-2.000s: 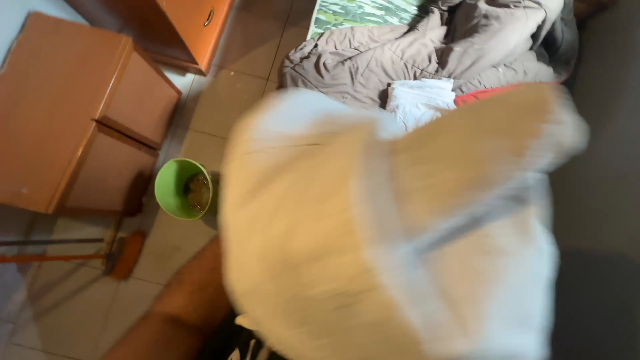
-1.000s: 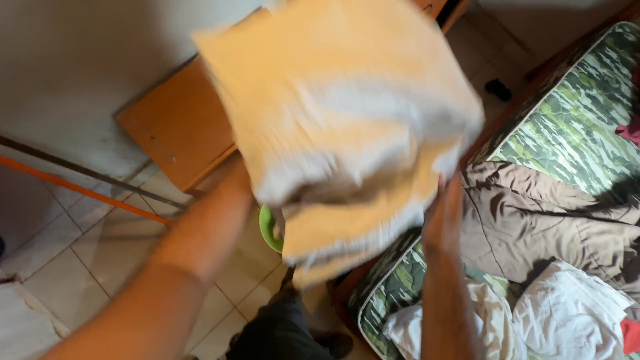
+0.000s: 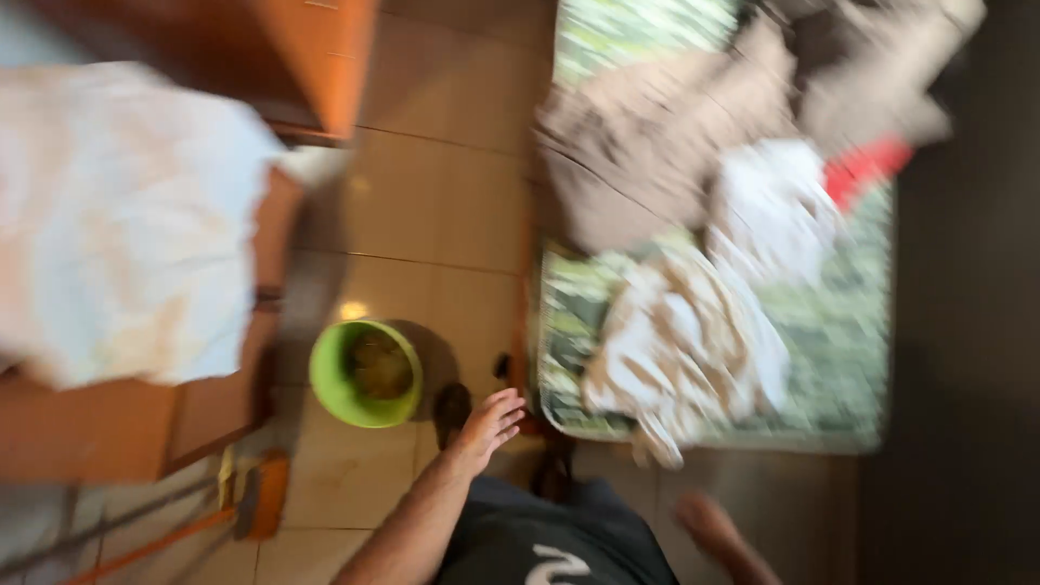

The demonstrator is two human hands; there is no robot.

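Note:
My left hand point(image 3: 491, 424) is raised in front of my body with its fingers apart and nothing in it, between a green bin and the mattress corner. My right hand point(image 3: 700, 513) is blurred, low at the right below the mattress; its fingers cannot be made out. A whitish cloth with faint orange tones point(image 3: 138, 227) lies spread over the wooden cabinet at the left. On the camouflage-patterned mattress point(image 3: 837, 341) are a crumpled white and beige cloth point(image 3: 691, 341), a white cloth point(image 3: 772, 203), a red cloth point(image 3: 865, 171) and a grey-brown blanket point(image 3: 634, 138).
The green bin point(image 3: 366, 374), with some waste inside, stands on the tiled floor point(image 3: 439, 195) between cabinet and bed. An orange broom point(image 3: 264, 496) lies at the lower left beside the wooden cabinet point(image 3: 89, 431). More wooden furniture point(image 3: 341, 65) stands at the top left.
Both hands held an orange and white cloth a second ago; they have let go of it. A pale cloth now covers the cabinet top, which was bare two seconds ago. The view has turned.

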